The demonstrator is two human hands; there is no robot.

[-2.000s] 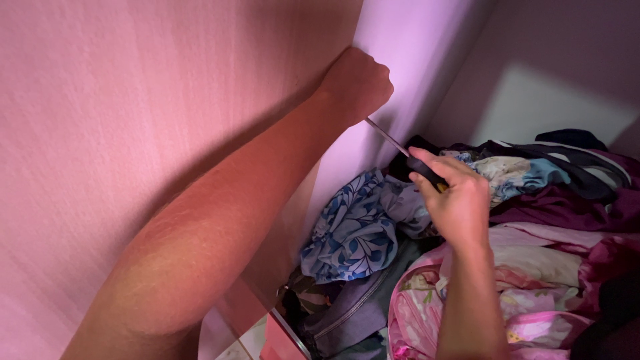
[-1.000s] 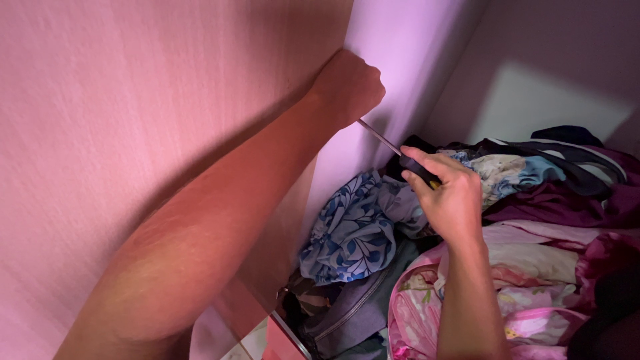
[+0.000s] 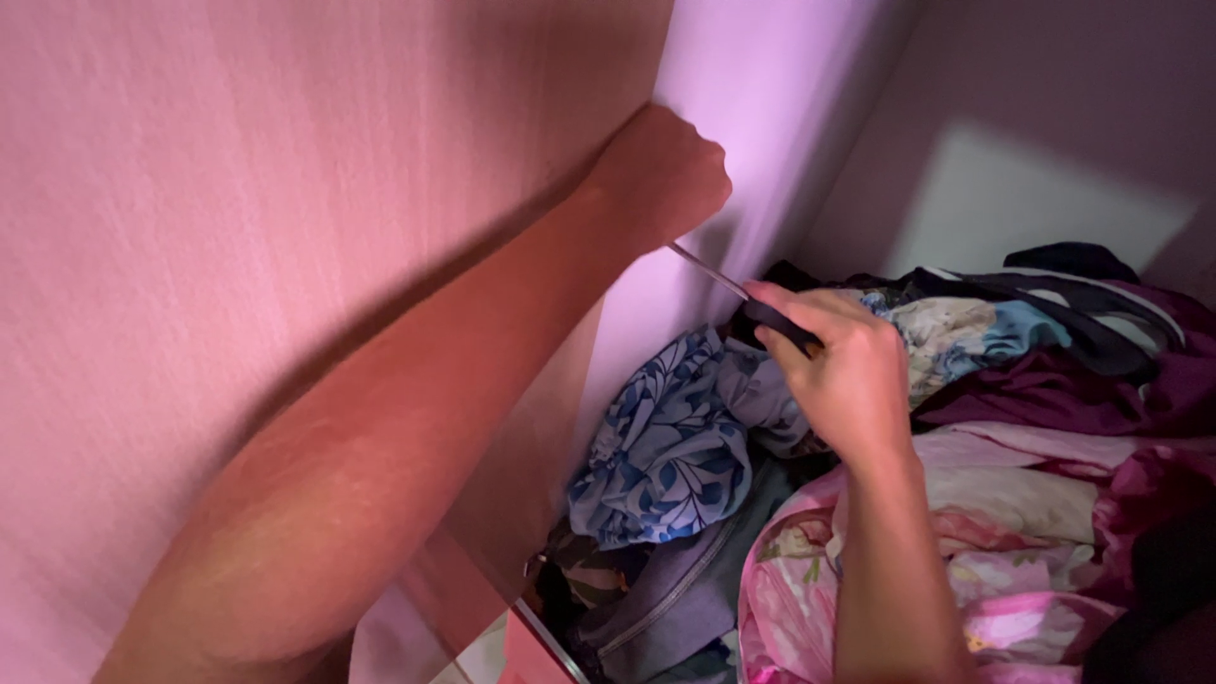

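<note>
My right hand (image 3: 836, 351) is closed around the dark handle of a screwdriver (image 3: 781, 325), which also shows a bit of yellow. Its thin metal shaft slants up and left, and the tip is hidden behind my left hand (image 3: 665, 176). That left hand is curled at the edge of a light wood-grain panel (image 3: 332, 171), beside a pale inner wall (image 3: 741, 123). Whether its fingers grip anything is hidden. My left forearm crosses in front of the panel.
Heaped clothes lie below and right: a blue leaf-patterned cloth (image 3: 674, 446), a maroon garment (image 3: 1054, 389) and a pink floral item (image 3: 798, 589). A grey back wall (image 3: 1064, 104) stands behind them. A metal-edged part (image 3: 551, 641) runs along the bottom.
</note>
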